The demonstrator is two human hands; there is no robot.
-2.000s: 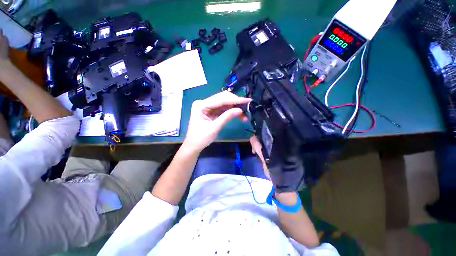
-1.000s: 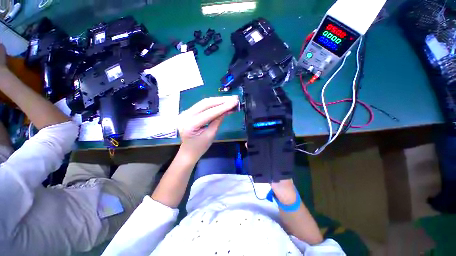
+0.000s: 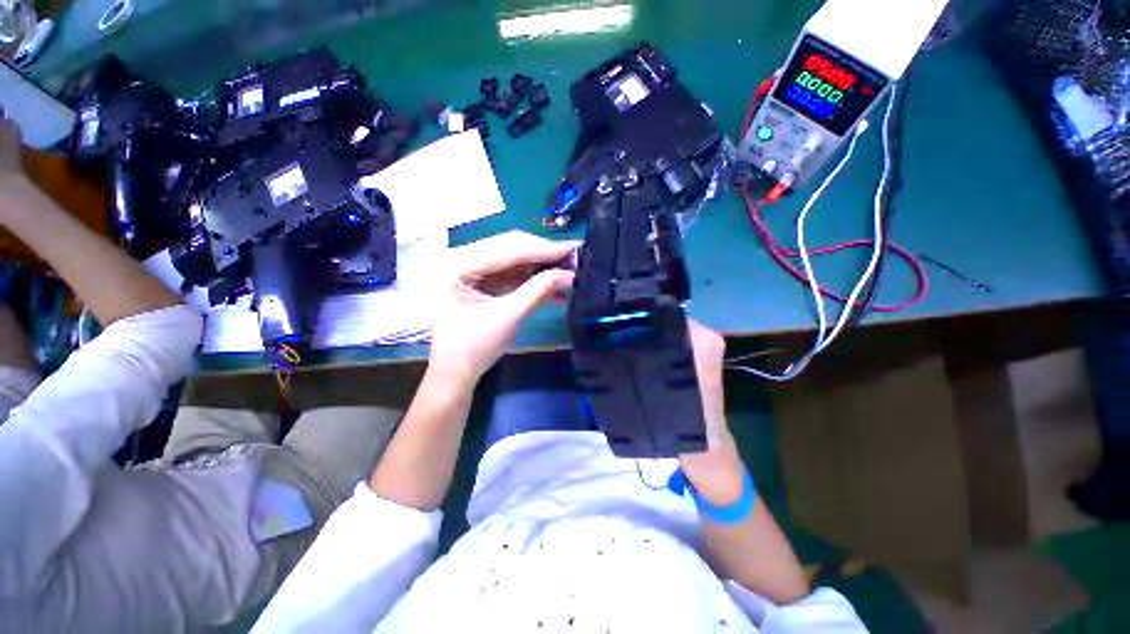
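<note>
A black handheld unit (image 3: pixel 638 334) is held up over the bench's front edge, its narrow face towards me with a small display strip glowing blue. My right hand (image 3: pixel 708 403) holds it from behind and the right side, mostly hidden by the unit; a blue strap is on that wrist. My left hand (image 3: pixel 496 303) is at the unit's upper left edge, thumb and fingertips pinched there; what lies between the fingertips is hidden. A second black unit (image 3: pixel 638 118) lies on the green mat just behind.
A power supply (image 3: pixel 812 105) with lit digits stands at back right, with red and white cables (image 3: pixel 855 248) in front. Several units (image 3: pixel 285 186) and paper sheets (image 3: pixel 459 173) lie left. Small black parts (image 3: pixel 511 102) lie mid-bench. Another person's arm (image 3: pixel 81 242) is at left.
The held unit has turned from a slanted pose to upright, its display now facing me, and has shifted left. My left hand stays at its edge and has moved slightly left with it.
</note>
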